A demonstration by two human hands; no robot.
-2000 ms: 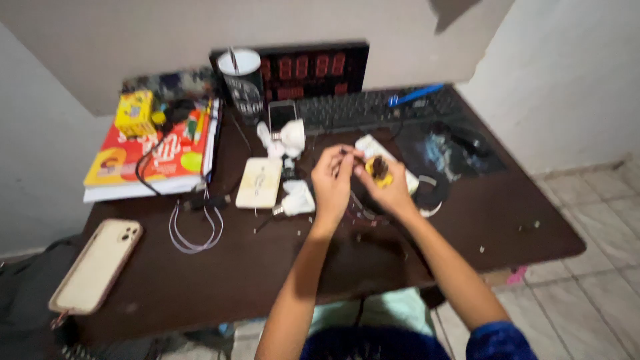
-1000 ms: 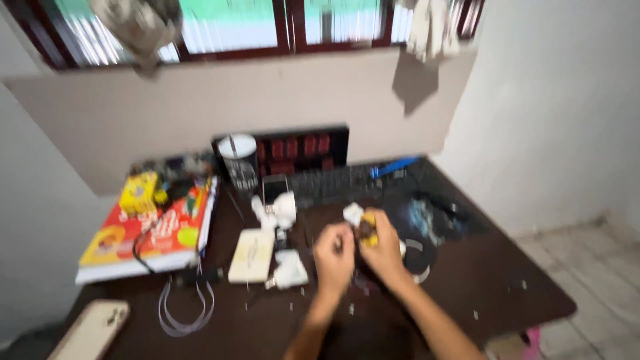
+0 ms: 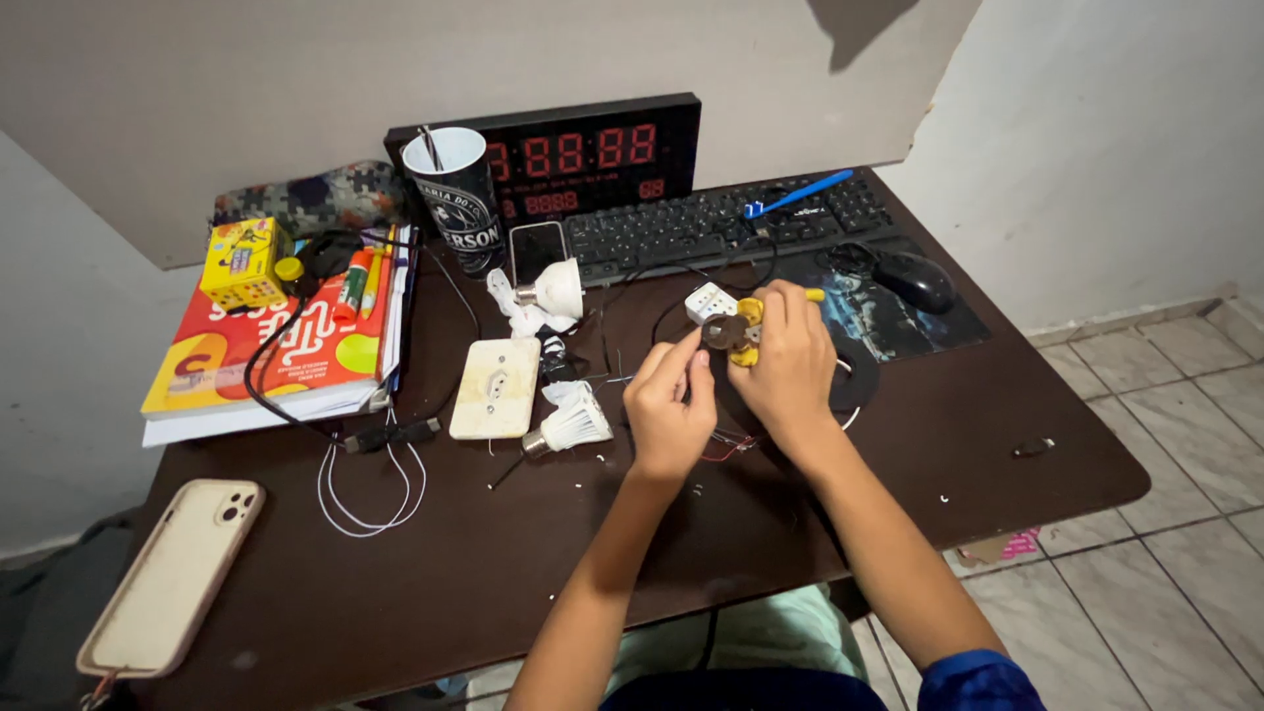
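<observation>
My right hand (image 3: 785, 360) is closed on a small yellow object (image 3: 748, 318), whose exact kind I cannot tell; a dark round piece (image 3: 726, 333) shows at its left side. My left hand (image 3: 673, 400) has its thumb and forefinger bent beside the dark round piece, and whether they grip anything is hidden. Just behind the hands lies a white socket block (image 3: 710, 302). Thin red and pale wires (image 3: 733, 446) lie below, between my wrists. A black roll of tape (image 3: 855, 383) is partly covered by my right hand.
Left of my hands are an outlet plate (image 3: 496, 389), an LED bulb (image 3: 576, 420) and a white spot bulb (image 3: 558, 290). Behind stand a keyboard (image 3: 642, 237), a cup (image 3: 459, 202) and a digital clock (image 3: 592, 148). A mouse (image 3: 914, 281) is right, books (image 3: 276, 346) and a cased phone (image 3: 173, 578) left.
The camera view has tilted down since the middle frame. Both hands stay together over the desk, with the yellow object still at my right hand.
</observation>
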